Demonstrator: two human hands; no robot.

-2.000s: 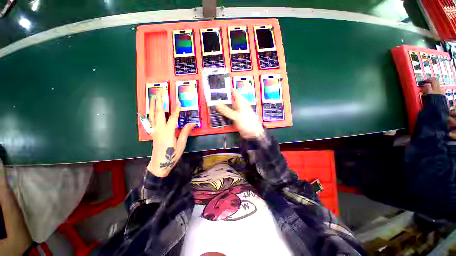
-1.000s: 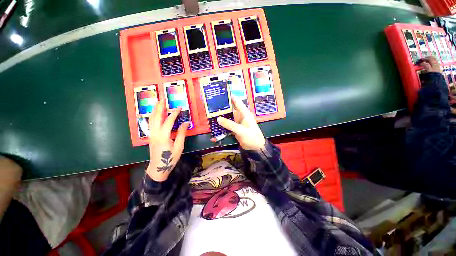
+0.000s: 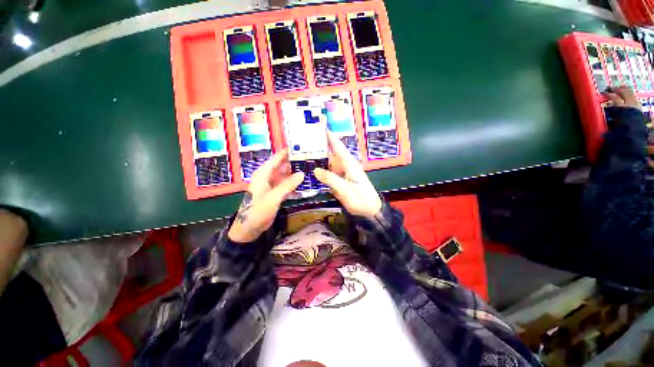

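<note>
A keypad phone [image 3: 306, 136] is held upright between both hands above the front middle of the red tray. Its screen is white with blue blocks. My left hand [image 3: 267, 195] grips its left side, thumb on the keypad. My right hand [image 3: 350, 178] grips its right side, thumb also at the keypad. The red phone tray [image 3: 290, 102] holds several phones in two rows; the back left slot is empty. The front phones show coloured bands; in the back row, some screens are dark and some coloured. The held phone hides the slot under it.
Another red tray of phones [image 3: 586, 97] lies at the right on the green bench [image 3: 473, 93], with another person's hand [image 3: 622, 96] on it. A red crate [image 3: 448, 215] below the bench edge carries a loose phone [image 3: 449, 249]. A person's arm shows at the far left.
My left hand has moved right from the front left phones onto the held phone. That phone's screen has changed from dark blue with text to white with blue blocks.
</note>
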